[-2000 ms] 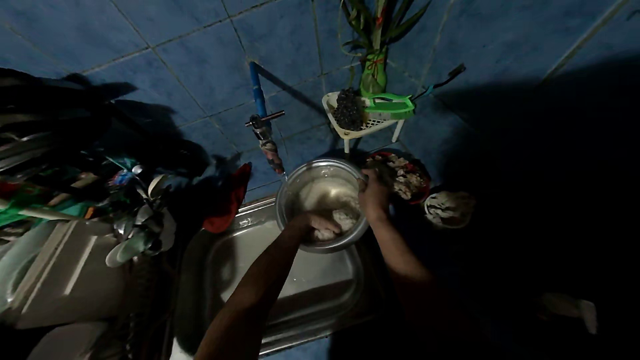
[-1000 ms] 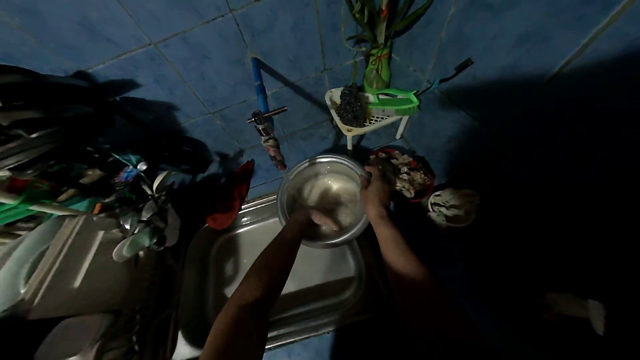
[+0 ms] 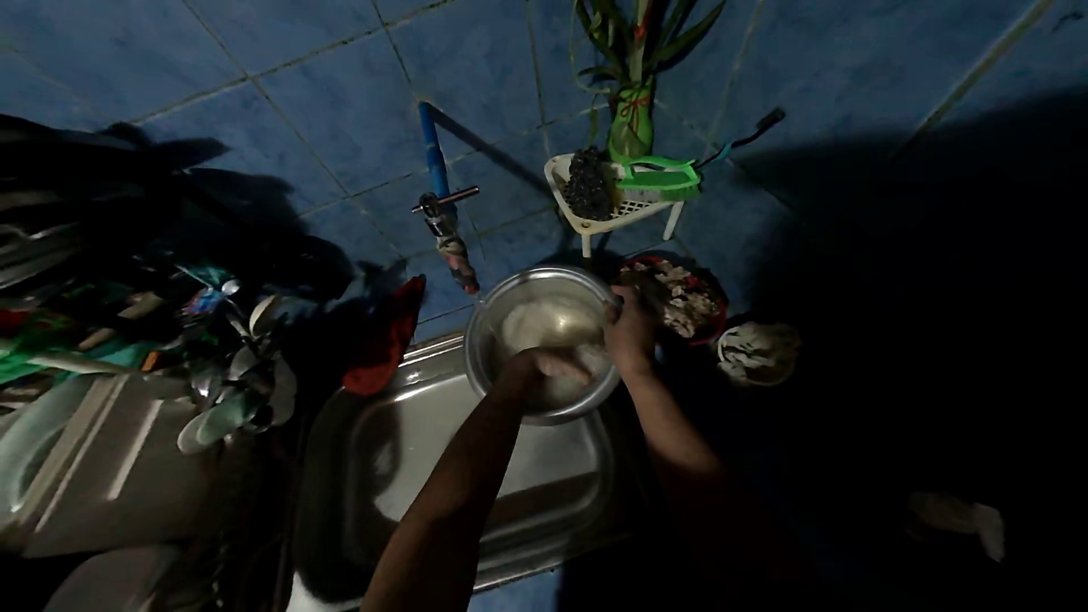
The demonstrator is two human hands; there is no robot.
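Note:
A round metal pot (image 3: 478, 340) sits over the back right part of a stainless steel sink (image 3: 399, 463), beside the tap (image 3: 444, 225). Cloudy water (image 3: 531, 319) and whitish grains, which look like rice, are inside it. My left hand (image 3: 557, 374) is down in the pot, its fingers partly in the water; whether they close on anything is hidden. On the pot's right rim my right hand (image 3: 631, 331) keeps a grip.
Right of the pot stand a red bowl of pale scraps (image 3: 688, 306) and a small container of whitish pieces (image 3: 758, 353). Behind, a white corner rack (image 3: 595, 225) bears a green brush (image 3: 659, 180) and a dark scourer (image 3: 588, 185). A red cloth (image 3: 387, 340) and utensils (image 3: 246, 374) are at left.
My left hand has shifted within the pot, from low near the front side towards the middle. The water looks cloudier in places. My right hand stays on the rim.

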